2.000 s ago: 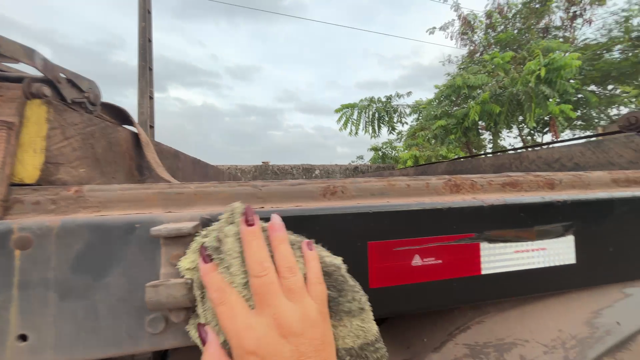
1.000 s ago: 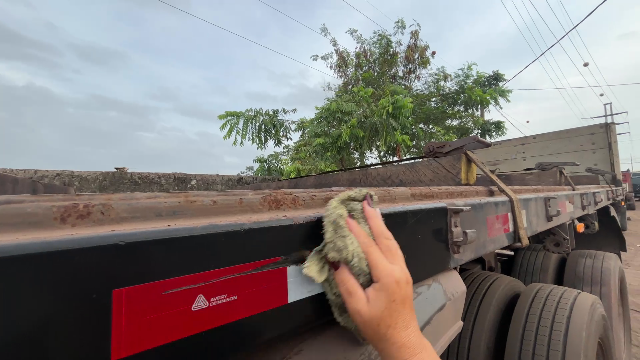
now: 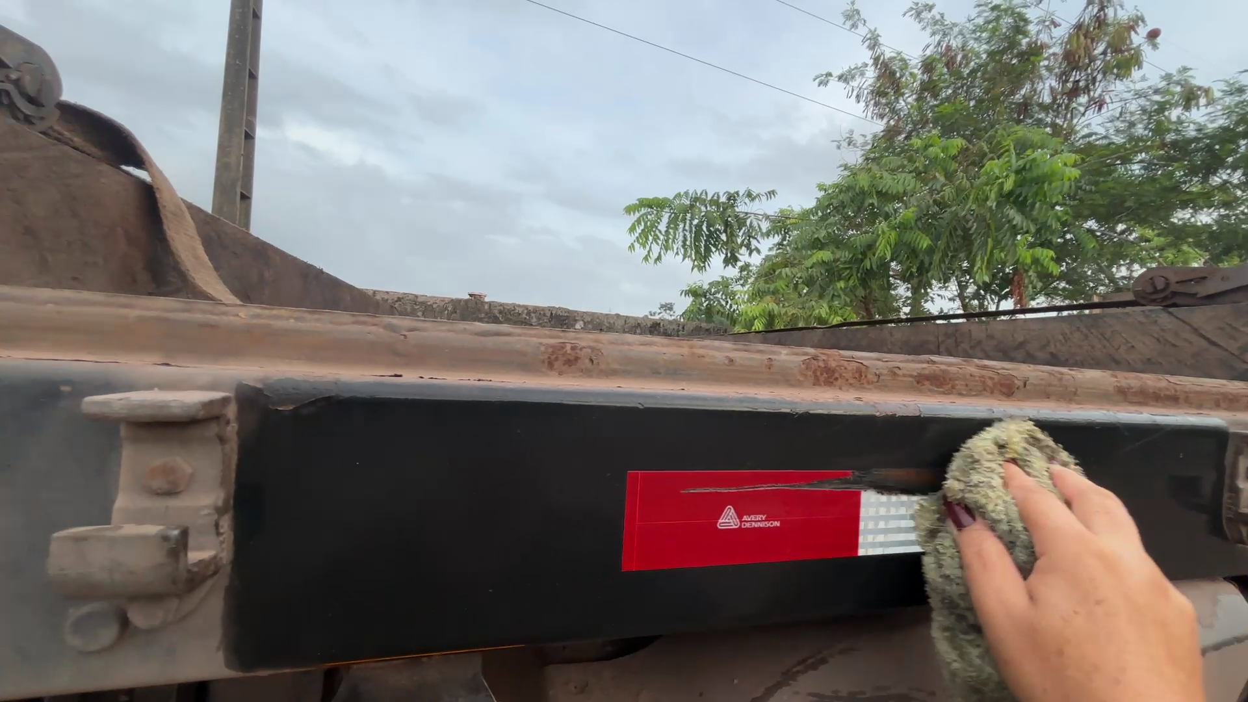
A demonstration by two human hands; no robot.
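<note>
My right hand (image 3: 1082, 575) presses a bunched, fuzzy grey-green cloth (image 3: 975, 565) against the black side rail (image 3: 439, 526) of a truck bed. The cloth covers the right part of a red and white reflective sticker (image 3: 741, 536), which has a torn, scraped streak along its upper edge. Dark nail polish shows on the thumb. Below the fingers, the cloth hangs down past the rail's lower edge. My left hand is out of view.
A rusty metal bracket (image 3: 171, 497) juts from the rail at left. Above the rail runs a rust-spotted brown edge beam (image 3: 468, 341). A worn strap (image 3: 175, 214) hangs at upper left, and a ratchet buckle (image 3: 1160, 285) lies at far right.
The view has swung along the truck and back. Two seconds ago the cloth was beside the bracket, left of the sticker; now my right hand holds it over the sticker's white end.
</note>
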